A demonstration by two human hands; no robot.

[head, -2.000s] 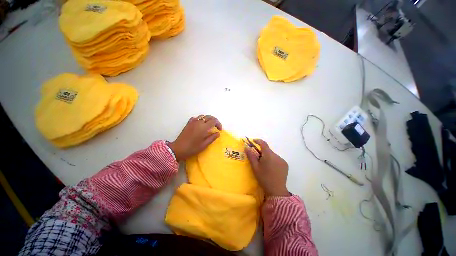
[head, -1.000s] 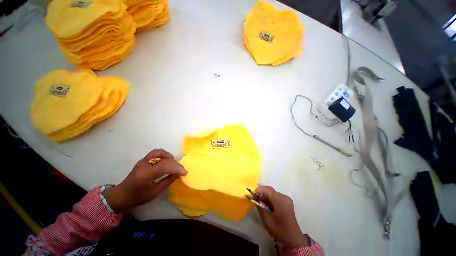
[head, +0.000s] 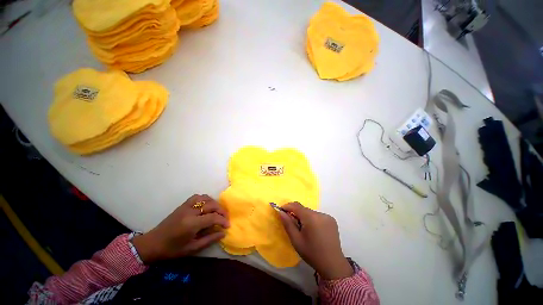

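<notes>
A yellow petal-edged piece (head: 268,190) lies flat on the white table in front of me, with a small dark and pale motif (head: 272,170) near its top. My left hand (head: 189,229) is bare, with a ring, and its fingertips touch the left edge of the piece; whether they pinch it is hard to tell. My right hand (head: 315,236) holds small thread snips (head: 284,209) over the middle of the piece, tips pointing up-left. The hand hides part of the snips and the lower right of the piece.
Stacks of yellow pieces stand at the upper left (head: 128,36) and left (head: 95,113), with a smaller pile (head: 342,44) at upper right. At right lie a pen-like tool (head: 405,183), a black adapter (head: 420,140) on a white block, grey straps (head: 451,179) and black scraps (head: 499,158).
The yellow piece was partly folded and lifted, and now lies spread flat. My left hand moved down-left from its top edge to its left side. The snips moved from the right edge to the middle.
</notes>
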